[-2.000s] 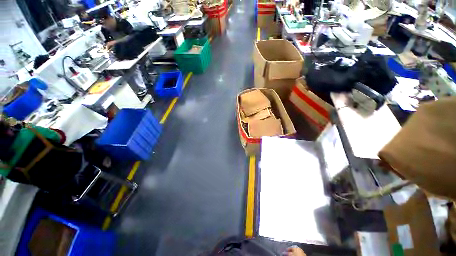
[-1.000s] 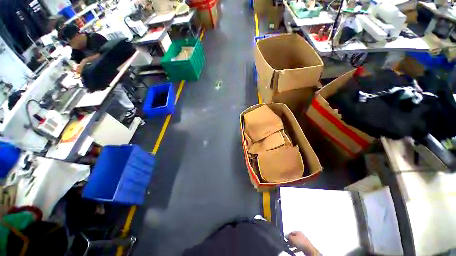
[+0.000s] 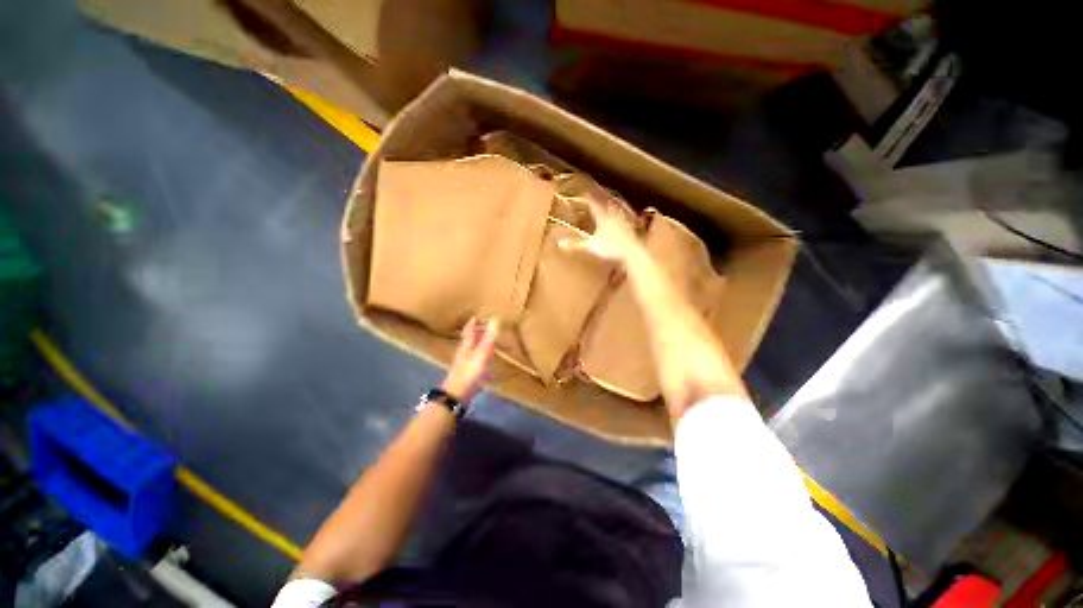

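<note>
A floor carton (image 3: 766,291) stands in front of me with its top open. Several tan bags lie in it, and a large tan bag (image 3: 445,238) is on the left side. My left hand (image 3: 473,354) is at the lower edge of this bag, near the carton's near wall. My right hand (image 3: 608,235) reaches over the bags near the middle of the carton, fingers spread. Whether either hand touches or grips a bag is not clear, since both are somewhat blurred.
A silvery board (image 3: 920,392) is at the right. A blue bin (image 3: 101,475) stands at the lower left by a yellow floor line (image 3: 238,511). Another carton with red stripes (image 3: 713,42) is beyond the open one, and more cardboard (image 3: 321,42) is at the top left.
I have come up to the carton of tan bags, which now fills the middle of the view. Both hands are now over it. Before, only one hand showed near the board.
</note>
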